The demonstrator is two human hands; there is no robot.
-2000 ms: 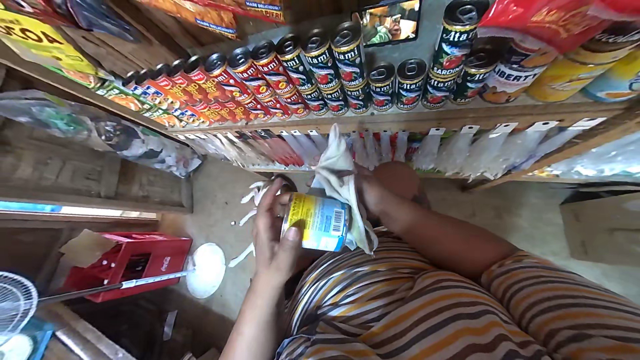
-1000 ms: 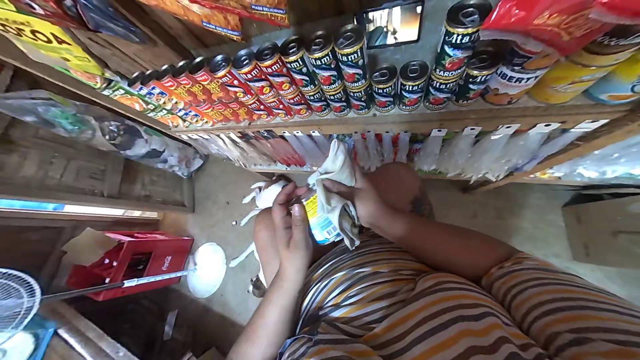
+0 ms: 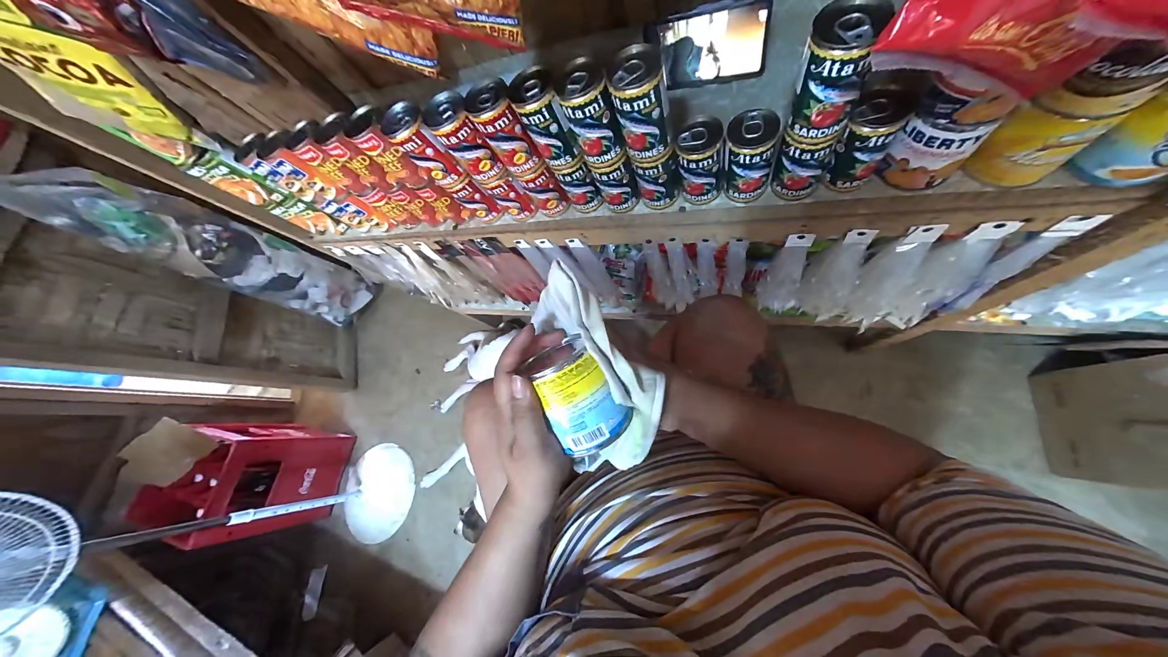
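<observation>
A tin can [image 3: 582,401] with a yellow and blue label is tilted above my lap, and my left hand [image 3: 529,411] grips it along its left side. A white cloth [image 3: 598,338] lies against the can's right side and stands up in a peak above it. Behind the cloth is my right hand [image 3: 639,360], its fingers mostly hidden, holding the cloth to the can.
A wooden shelf [image 3: 584,219] ahead bears rows of sardine cans [image 3: 643,119] and a phone-like screen [image 3: 716,46]. Plastic packets [image 3: 858,274] hang beneath. A red crate [image 3: 246,484] and a fan [image 3: 36,547] stand at left, a cardboard box [image 3: 1104,420] at right. A white and brown dog [image 3: 484,356] lies on the floor.
The can was largely covered by the cloth and my hands one second ago; now more of its label shows. My left hand has closed around its side.
</observation>
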